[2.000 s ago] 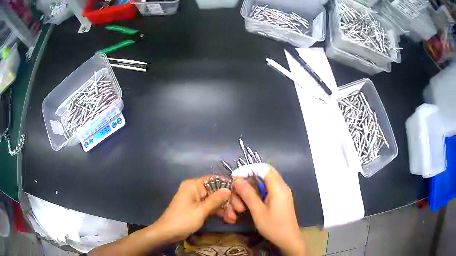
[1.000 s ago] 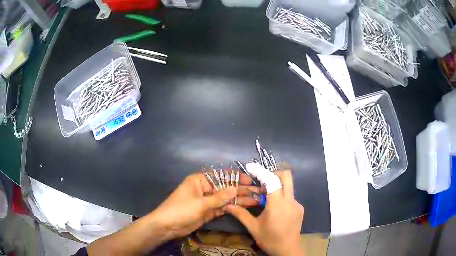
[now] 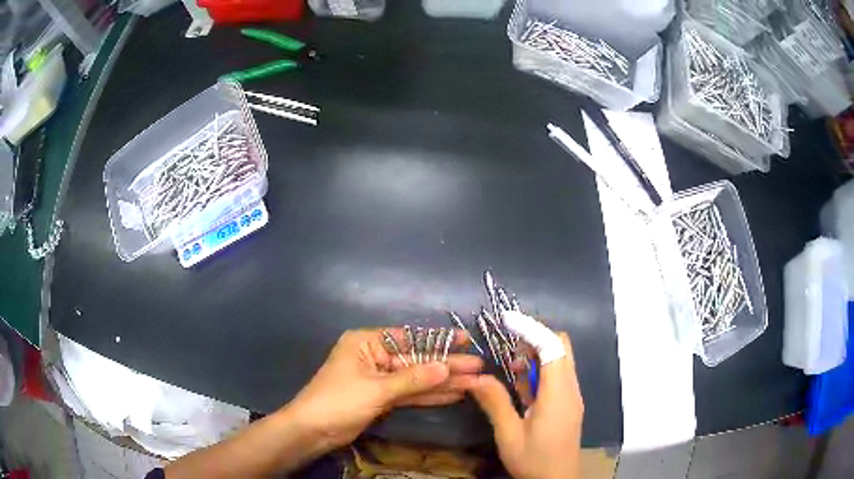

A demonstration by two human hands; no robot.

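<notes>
My left hand (image 3: 379,384) holds several silver metal pins (image 3: 421,344) in a fanned row, the thumb pressed across their lower ends and their banded ends up. My right hand (image 3: 538,402) is beside it on the right, with a white wrap (image 3: 534,335) on a finger. Part of a blue-handled tool (image 3: 534,376) shows inside the right hand; its tip cannot be made out. The right fingertips are close to the left fingers. A small group of loose pins (image 3: 492,323) lies on the black table just beyond and between the hands.
A clear box of pins (image 3: 126,210) stands at left by a lit scale (image 3: 223,232). More pin boxes stand at right (image 3: 754,281) and back right. A white paper strip (image 3: 653,374) bears a black pen (image 3: 623,154). Green-handled pliers (image 3: 272,69) lie back left.
The right hand has drawn back right from the left hand, uncovering more loose pins. The left hand's pins, earlier bunched, are now spread in a row. The view has shifted slightly.
</notes>
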